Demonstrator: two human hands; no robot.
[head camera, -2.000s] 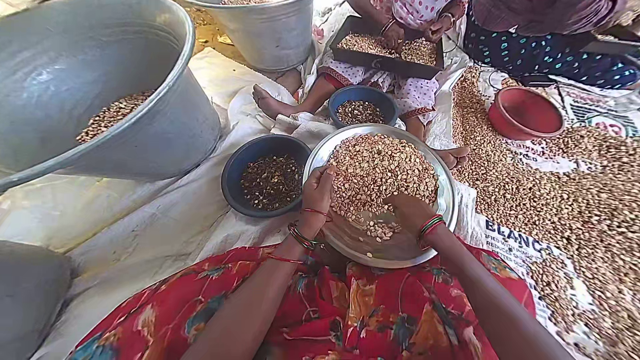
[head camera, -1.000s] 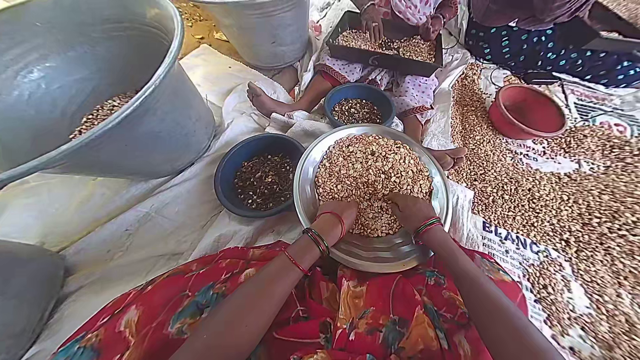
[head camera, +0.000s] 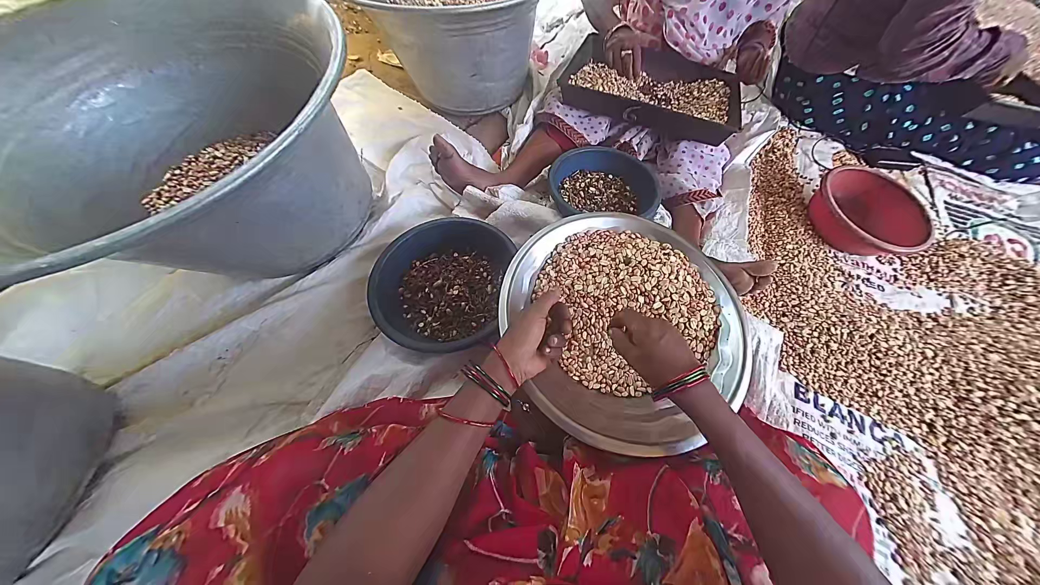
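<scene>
A round steel plate (head camera: 735, 357) rests on my lap, with a heap of shelled kernels or nuts (head camera: 630, 276) spread over its far part. My left hand (head camera: 535, 337) is over the plate's left side, palm partly turned up and fingers curled; whether it holds any kernels is not clear. At the near edge of the heap is my right hand (head camera: 652, 345), its fingers bent down and their tips hidden. Touching or close to the plate's left rim stands a dark blue bowl (head camera: 382, 305) of dark debris and bits. Bangles circle both wrists.
A large metal tub (head camera: 325, 187) with some kernels stands at left, another tub (head camera: 463, 61) behind. Opposite, a person works at a black tray (head camera: 650, 118) beside a smaller blue bowl (head camera: 646, 183). A red bowl (head camera: 873, 211) sits among kernels (head camera: 894, 349) on printed sacks; another person sits upper right.
My left hand has lifted from the heap and turned its palm partly up. My right hand stays by the near edge of the heap, its fingers more curled. The opposite person's hands have shifted at the tray.
</scene>
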